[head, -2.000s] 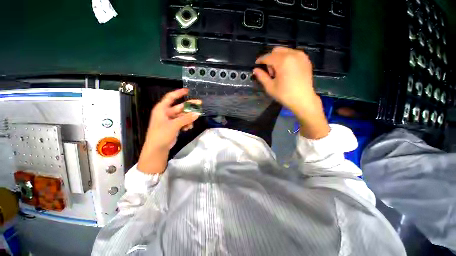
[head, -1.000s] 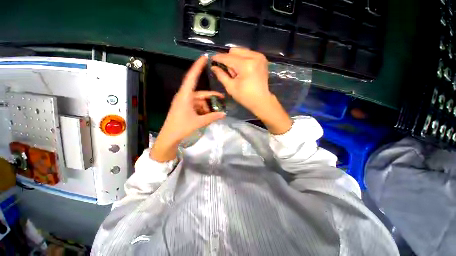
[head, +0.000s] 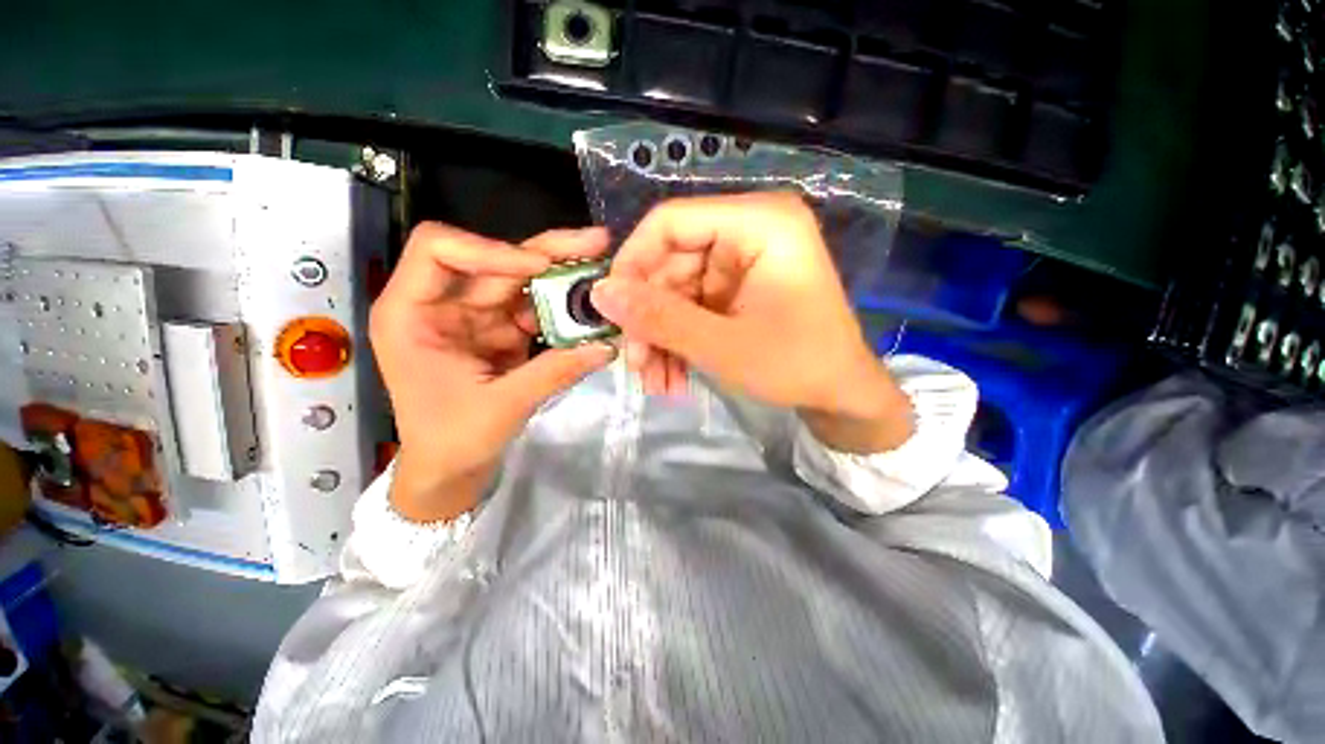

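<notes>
A pale green-silver rounded square housing [head: 558,308] with a dark round centre is held in front of my chest. My left hand [head: 472,342] grips it by its edges between thumb and fingers. My right hand [head: 741,298] has its thumb and fingertips at the right side of the housing, over the edge of the dark centre. Whether a small piece is between those fingertips cannot be told. A clear liner sheet [head: 843,196] with several dark rings along its top edge hangs off the bench behind my right hand, partly hidden by it.
A black blister tray [head: 901,109] lies on the green bench, with another housing [head: 577,32] in its left pocket. A white machine [head: 276,509] with a red-orange knob [head: 313,349] stands left. A second tray [head: 1286,276] is far right. Blue stool [head: 1039,414] and a grey sleeve [head: 1192,509] are at right.
My right hand has moved from the liner sheet's top edge down to the housing. My left hand has turned the housing face up and closed more fingers around it.
</notes>
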